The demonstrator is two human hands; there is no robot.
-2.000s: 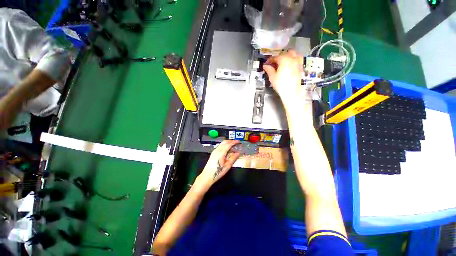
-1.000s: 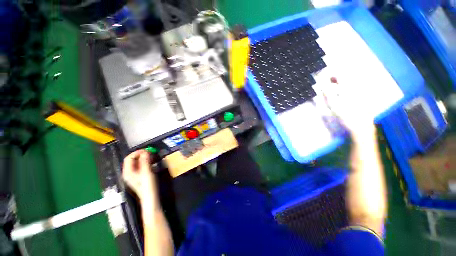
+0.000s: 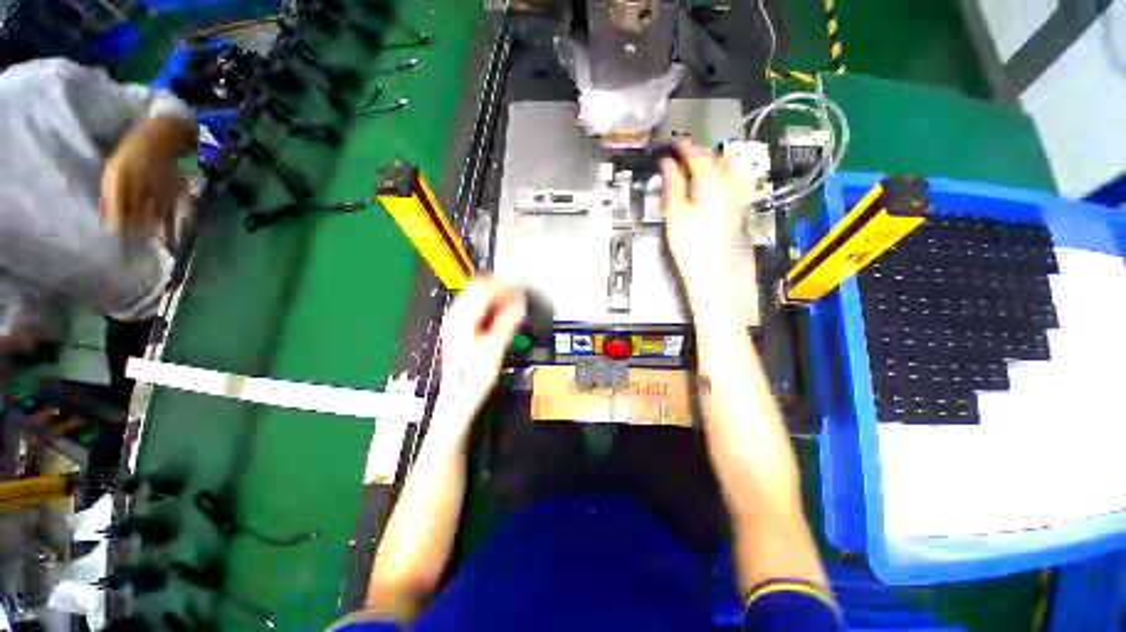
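My right hand [image 3: 701,204] is at the fixture [image 3: 617,198] under the press head, its fingers on a small black part [image 3: 663,163] at the fixture's right side. My left hand [image 3: 479,327] is blurred beside the green button [image 3: 521,343] at the left end of the front panel. A dark, blurred part [image 3: 536,314] shows at its fingertips, over the base plate's front left edge. The press head's tip is wrapped in clear plastic [image 3: 627,105]. The base plate [image 3: 543,259] bears a slotted rail [image 3: 620,269].
Yellow light curtain bars [image 3: 426,231] flank the plate. Air hoses [image 3: 843,142] loop at the right rear. A blue tray [image 3: 852,494] at right holds rows of black parts [image 3: 951,315]. A cardboard strip [image 3: 611,398] lies below the panel. Another person's hand [image 3: 142,173] is across the green belt [image 3: 309,296].
The view has swung back from the tray to the press. My right hand has moved from over the tray to the fixture. My left hand remains near the left green button, now with a dark part.
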